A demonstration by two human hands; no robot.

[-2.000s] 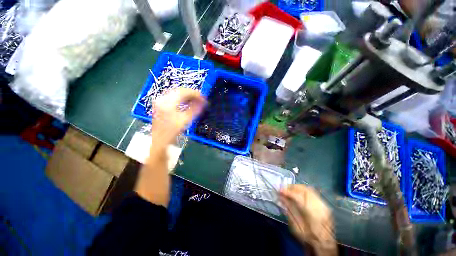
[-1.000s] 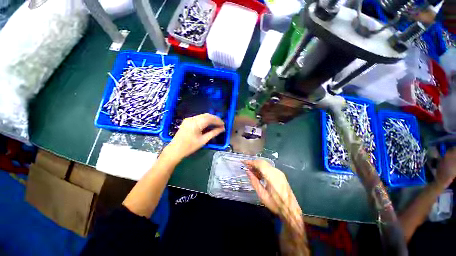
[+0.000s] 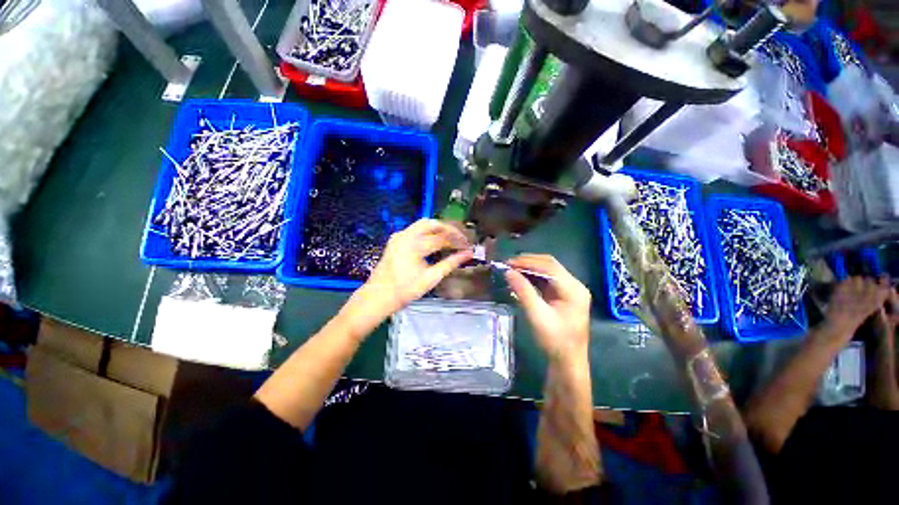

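Observation:
My left hand (image 3: 422, 258) has its thumb and fingertips at the small metal die (image 3: 479, 252) under the press ram; whether they pinch a part is hidden. My right hand (image 3: 550, 304) holds a slim silvery rod (image 3: 503, 266) between thumb and fingers, its tip pointing at the die. The green press (image 3: 518, 187) stands just beyond both hands, its taped lever (image 3: 662, 286) slanting down to the right. A clear plastic box (image 3: 450, 345) with a few rods lies below my hands. The blue tray of small dark rings (image 3: 434, 158) is left of the press.
A blue tray heaped with rods (image 3: 222, 262) is at left, beside a white pad (image 3: 214, 333). Two blue trays of silvery parts (image 3: 708, 314) lie right of the lever. A white tub (image 3: 409, 59) stands behind. Another person's hands (image 3: 860, 304) are at far right. A bulky bag (image 3: 59, 89) is far left.
My left hand has moved from the rod tray to the ring tray, then right to the die. My right hand has moved up from the clear box with the rod. The view has shifted rightward.

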